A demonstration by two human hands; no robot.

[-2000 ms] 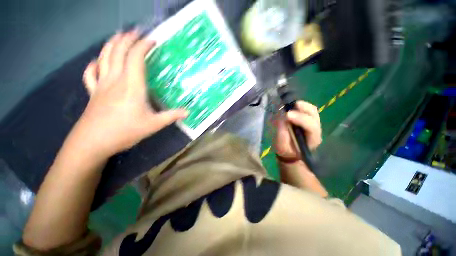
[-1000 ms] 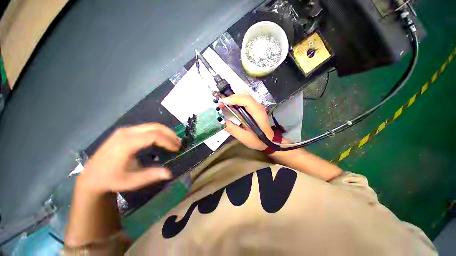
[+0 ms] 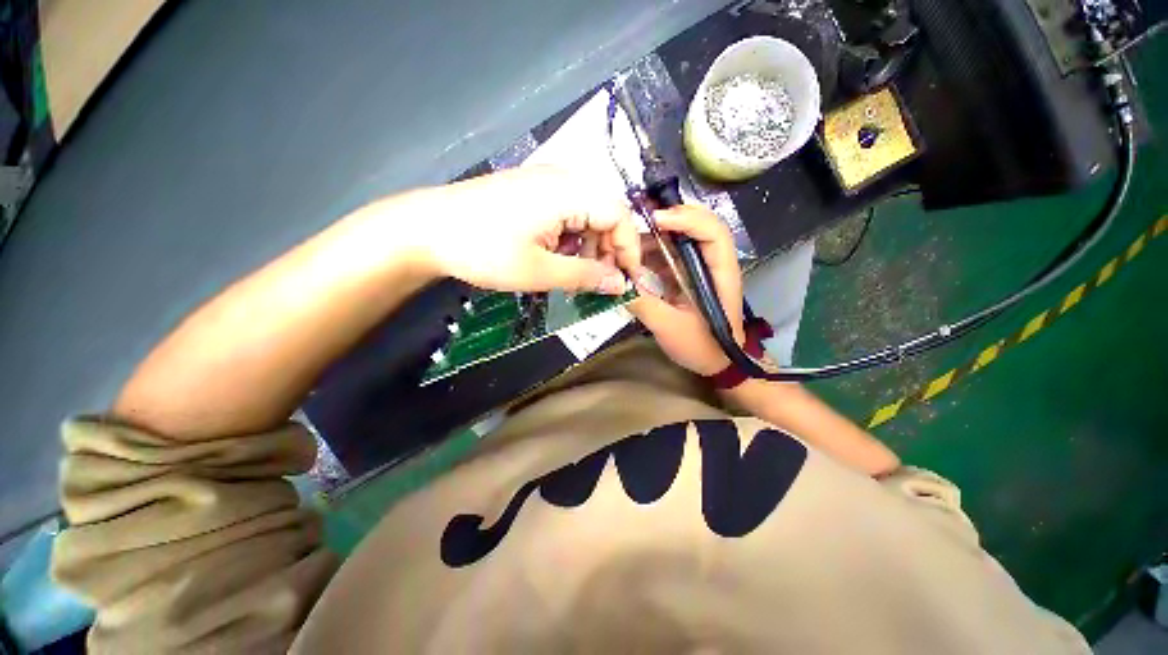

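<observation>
The green circuit board (image 3: 480, 335) lies at a slant, partly over the white pad (image 3: 579, 143), with small white and dark parts on its left part. My left hand (image 3: 551, 241) is over the board's right end, fingers curled and fingertips together close to my right fingers; whether they pinch something is hidden. My right hand (image 3: 698, 275) holds the black soldering iron (image 3: 692, 256), its metal tip pointing up and away over the pad, and is at the board's right end. A thin wire guide runs beside the iron.
Beyond my right hand stand the waste cup (image 3: 751, 113) with silvery bits and the yellow sponge (image 3: 870, 138). The dark feeder box (image 3: 1005, 115) is at upper right, and the iron's cable (image 3: 941, 335) loops to it. The grey conveyor (image 3: 282, 141) fills the upper left.
My left hand has moved right, from beside the board's left end to its right end, beside my right hand. My right hand keeps hold of the iron.
</observation>
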